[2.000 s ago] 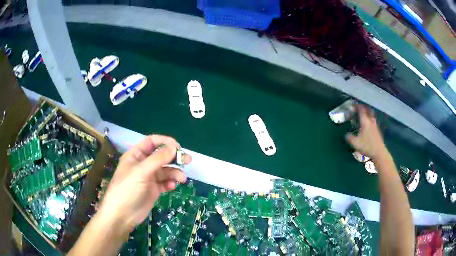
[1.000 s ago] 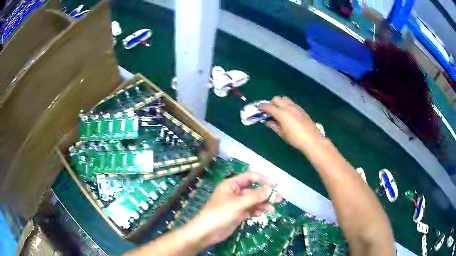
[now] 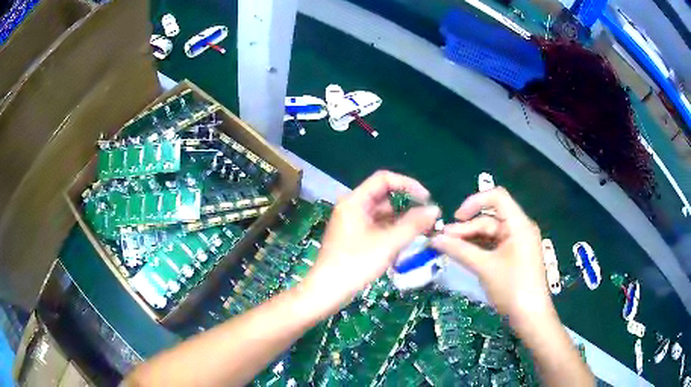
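My left hand [image 3: 371, 234] holds a small green circuit board [image 3: 401, 200] between its fingers. My right hand [image 3: 496, 246] is close to it, fingertips pinched on a tiny white connector [image 3: 439, 225]. A white housing half with a blue middle [image 3: 417, 264] hangs just below both hands, partly hidden by the fingers and slightly blurred. The wires between connector and housing are hard to make out. The loose board pile [image 3: 379, 332] lies under the hands.
An open carton [image 3: 288, 181] full of board strips [image 3: 140, 159] stands at left, by a pale post [image 3: 265, 75]. White-and-blue shells [image 3: 356, 106] and covers [image 3: 550, 264] lie on the green belt [image 3: 424, 136]. A blue basket [image 3: 492, 49] and dark red wire bundle [image 3: 591, 106] are beyond.
My right hand has come from over the belt to my left hand, bringing the white-and-blue housing half it reached for. The view has shifted slightly.
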